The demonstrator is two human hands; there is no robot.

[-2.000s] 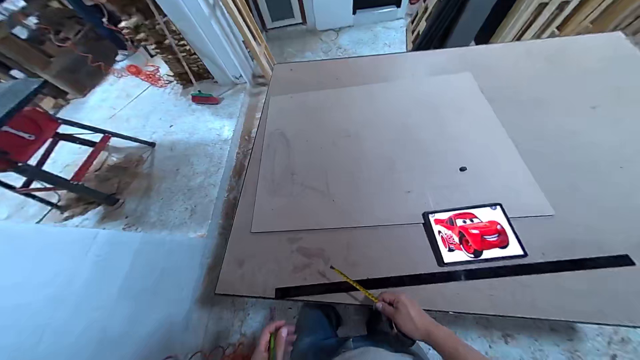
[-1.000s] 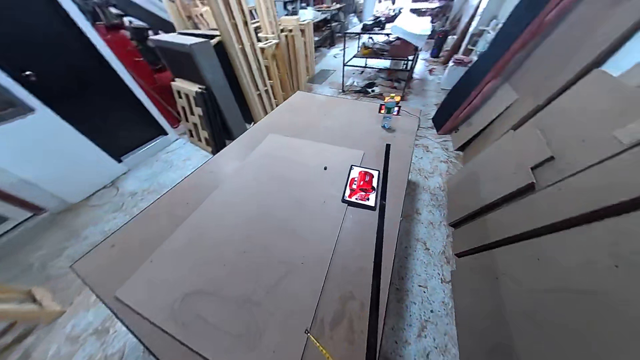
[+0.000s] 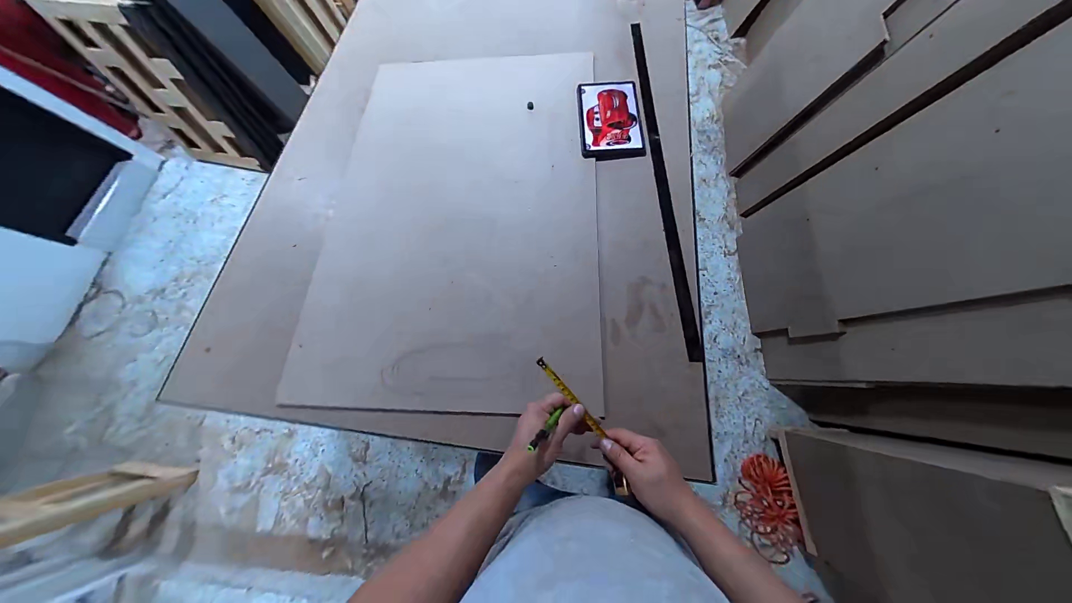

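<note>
My left hand (image 3: pixel 544 431) holds a green marker or pencil (image 3: pixel 546 429), its fingertips close beside the yellow tape measure blade (image 3: pixel 569 392). My right hand (image 3: pixel 645 469) grips the tape measure, whose case is mostly hidden under the palm. The blade's hooked end points up and left over the near right corner of a smaller thin board (image 3: pixel 469 251), which lies on a larger board (image 3: pixel 243 318). A tablet (image 3: pixel 611 119) showing a red cartoon car rests across the smaller board's right edge. Beside it runs a long black straight strip (image 3: pixel 666 201). A small dark round object (image 3: pixel 530 105) sits near the tablet.
Large board sheets (image 3: pixel 913 209) lean along the right side, past a strip of speckled floor (image 3: pixel 716 218). A coiled orange hose or cord (image 3: pixel 764 494) lies on the floor at lower right. Wooden frames (image 3: pixel 151 75) stand at upper left, and a wooden piece (image 3: pixel 100 494) at lower left.
The view has swung round strongly to another side of the boards. My hands were apart two seconds ago; now they are close together by the tape blade.
</note>
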